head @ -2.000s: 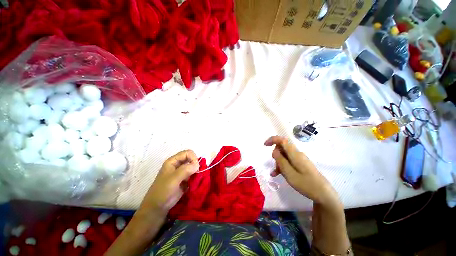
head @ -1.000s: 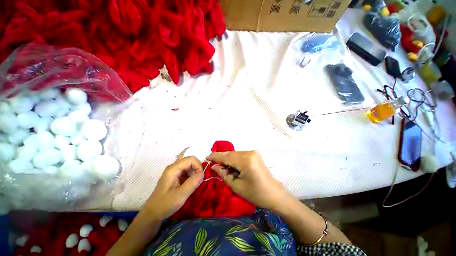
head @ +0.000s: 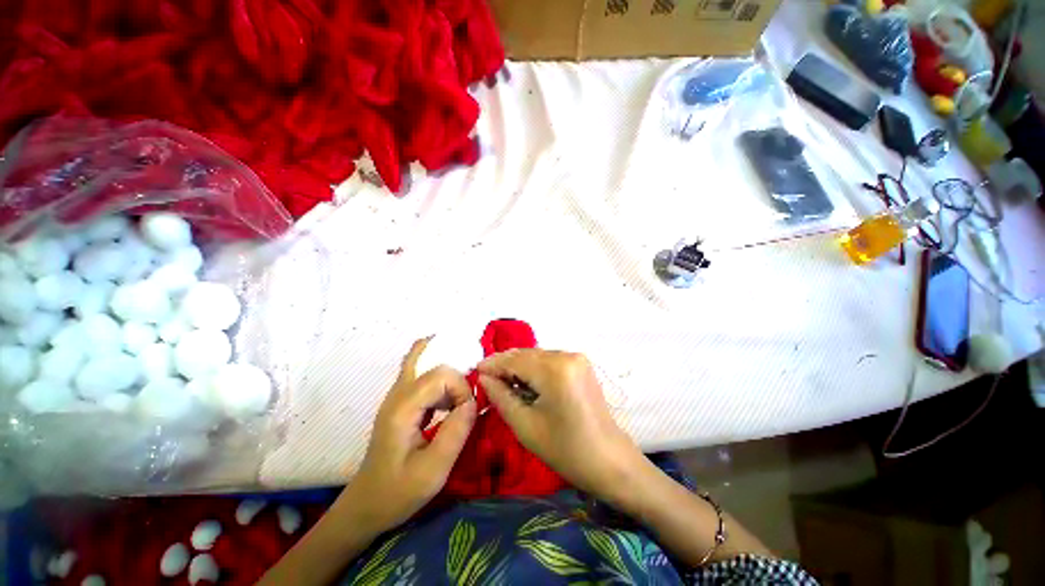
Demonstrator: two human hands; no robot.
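A red plush piece [head: 500,458] lies in my lap at the table's near edge, one rounded end showing above my hands. My left hand [head: 426,429] pinches at the plush with thumb and fingertip, another finger raised. My right hand [head: 557,409] meets it fingertip to fingertip, and a small dark metal item [head: 523,390] sits in its curled palm. The thread and any needle between the fingertips are too small to make out.
A clear plastic bag of white balls [head: 212,307] lies left. Red pieces [head: 275,92] are heaped behind, beside a cardboard box [head: 642,29]. A small metal holder [head: 681,262], amber-handled tool [head: 873,238] and smartphone [head: 943,309] lie right. A blue crate [head: 21,538] is below left.
My right hand has come in from the right to meet my left at the red piece. Since one second ago, the white thread loop is no longer visible and a left finger is raised.
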